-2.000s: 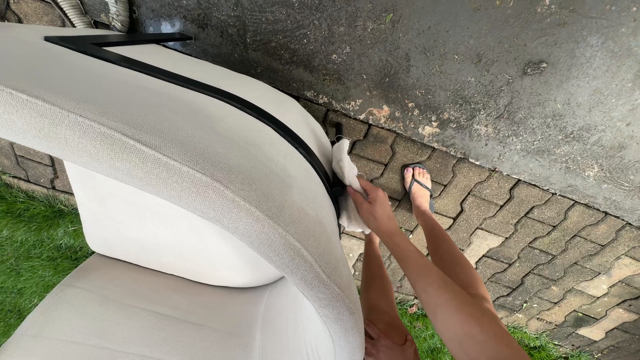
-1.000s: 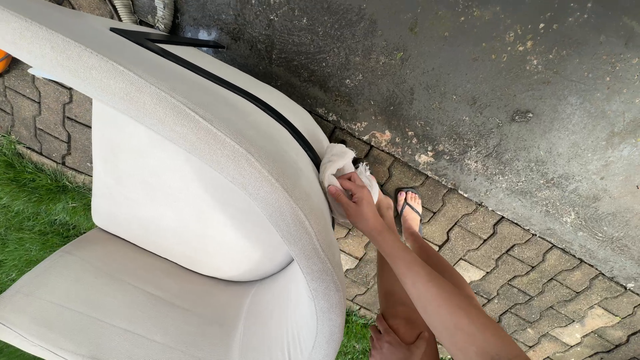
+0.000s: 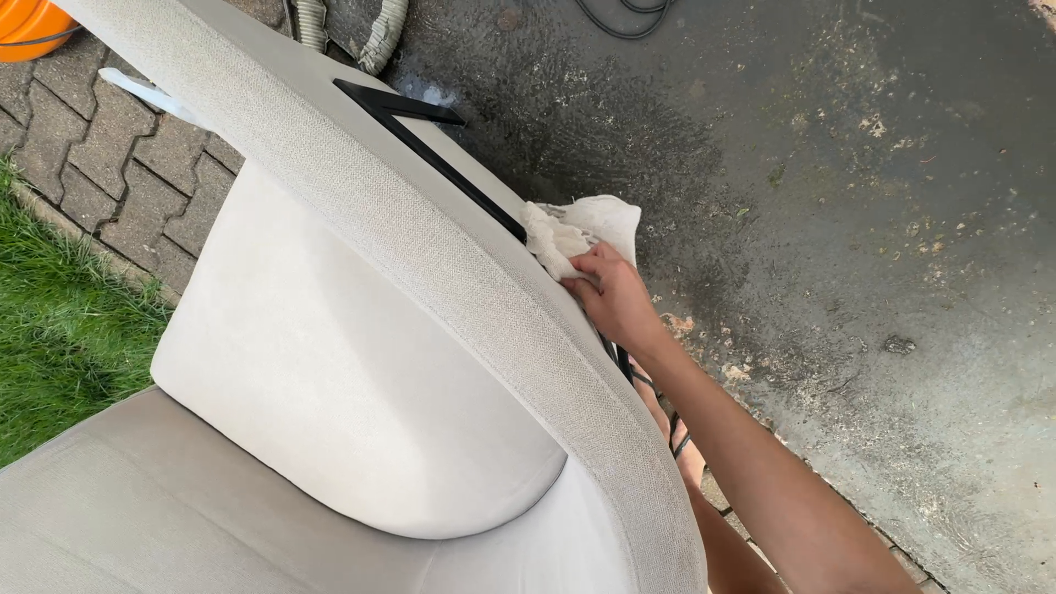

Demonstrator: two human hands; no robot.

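Note:
My right hand grips a bunched white cloth between thumb and fingers. The cloth lies against the black metal frame on the outer side of a light upholstered armchair, and its loose end hangs out over the concrete. Below my hand, another part of the black frame shows beside the chair's curved rim. The pale back cushion and the seat fill the lower left. My left hand is out of view.
Wet dark concrete lies to the right, with a black cable at the top. Ridged hose and an orange container are beyond the chair. Paving blocks and grass border it. My legs are partly hidden by it.
My right hand, still holding the cloth, has moved up along the black frame. My left hand, earlier by my leg, has left the view. The view has shifted, showing more hose and the orange container.

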